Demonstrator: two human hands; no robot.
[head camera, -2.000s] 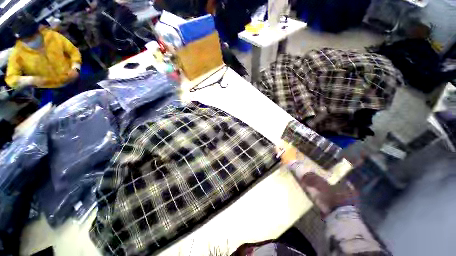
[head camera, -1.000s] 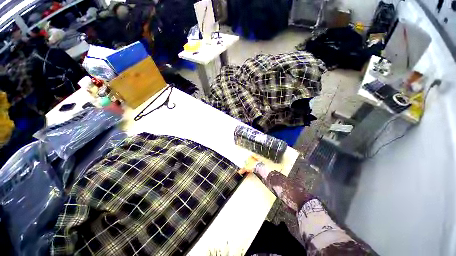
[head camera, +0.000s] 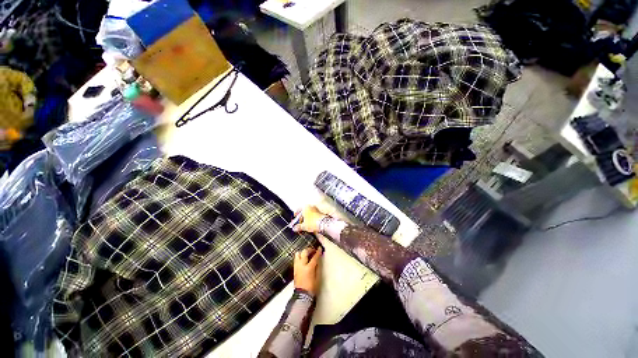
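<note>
A plaid shirt jacket (head camera: 189, 259), black and cream check, lies spread on the white table (head camera: 262, 136). My right hand (head camera: 309, 219) is at its right corner, with a small whitish slim thing at the fingertips, too blurred to name surely. My left hand (head camera: 307, 268) is just below, fingers bent on the garment's edge near the same corner. The fingertips of both hands are partly hidden against the cloth. A thin black edge shows along the garment's lower side.
A dark checked rolled piece (head camera: 357, 203) lies at the right table edge. Behind are a black hanger (head camera: 210, 101), a cardboard box (head camera: 182, 63) and polybagged garments (head camera: 101, 136) at left. A plaid heap (head camera: 427, 84) stands beyond the table over blue.
My left hand has come into view at the garment's corner. My right hand stays at that corner. The view has shifted, and the person in yellow is now mostly cut off at left.
</note>
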